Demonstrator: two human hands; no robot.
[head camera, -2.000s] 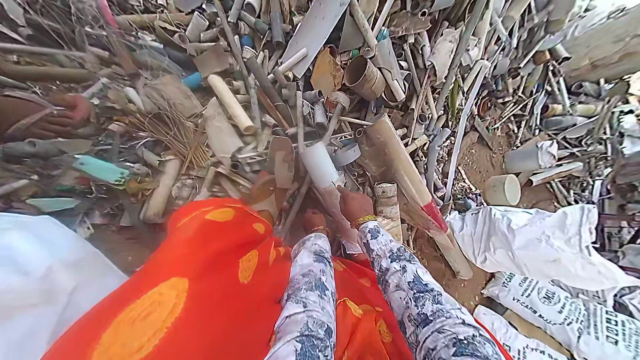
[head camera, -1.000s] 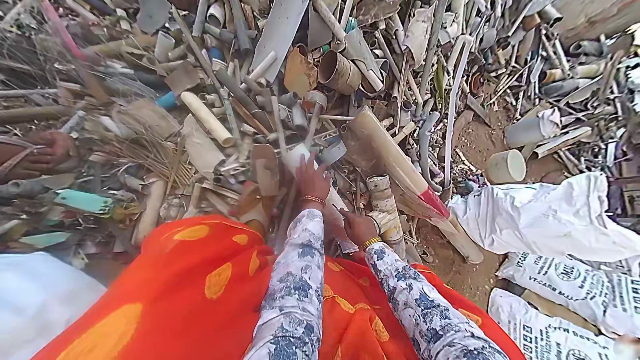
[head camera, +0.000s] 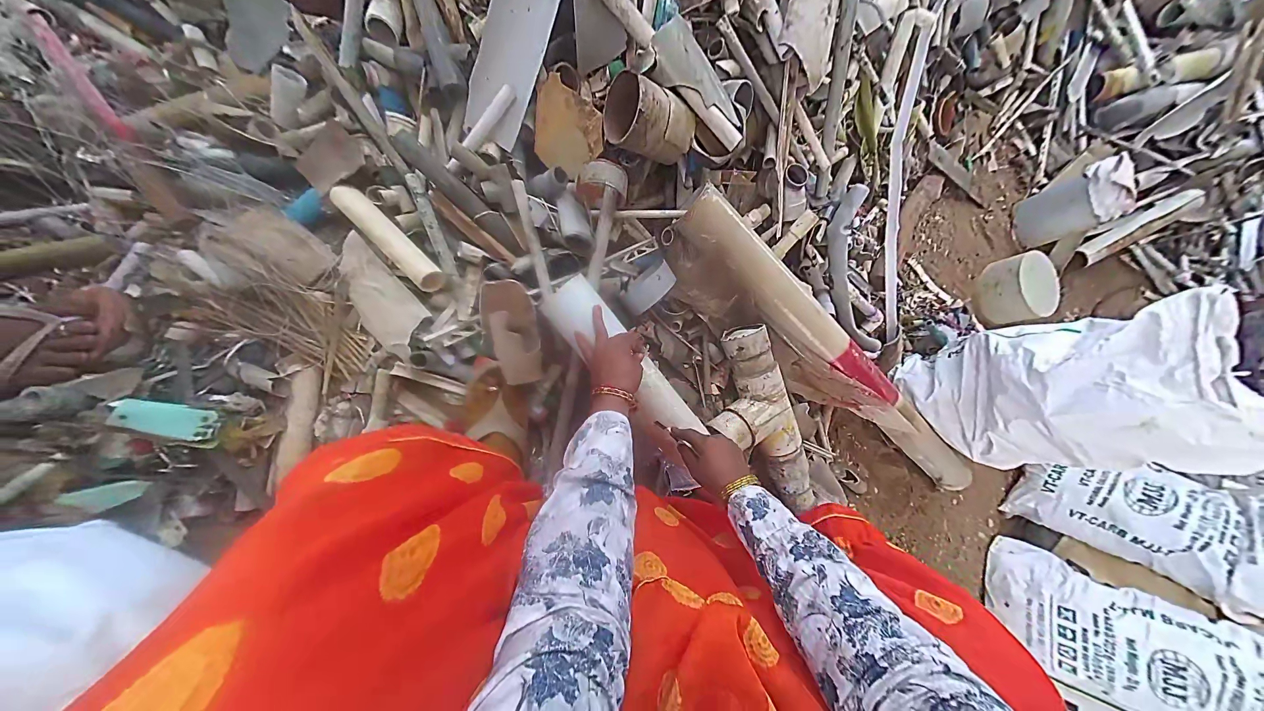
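A white plastic pipe lies slanted in front of me, over the scrap heap near my lap. My left hand rests on the pipe's middle, with the fingers spread over it. At the pipe's near end is my right hand, its fingers bent; a dark, thin thing shows at its fingertips, too blurred to name. To the right of the pipe lie a dirty white pipe tee and a long cream pipe with a red band.
Pipe scraps surround the work spot, with a wide pipe piece beyond. White printed sacks and a white plastic sheet lie at right, a cream pipe cap above them. Another person's hand is at the left edge.
Two seconds ago both hands were close together at the pipe's near part. My left hand has since moved up onto the pipe, while my right hand stays by its near end.
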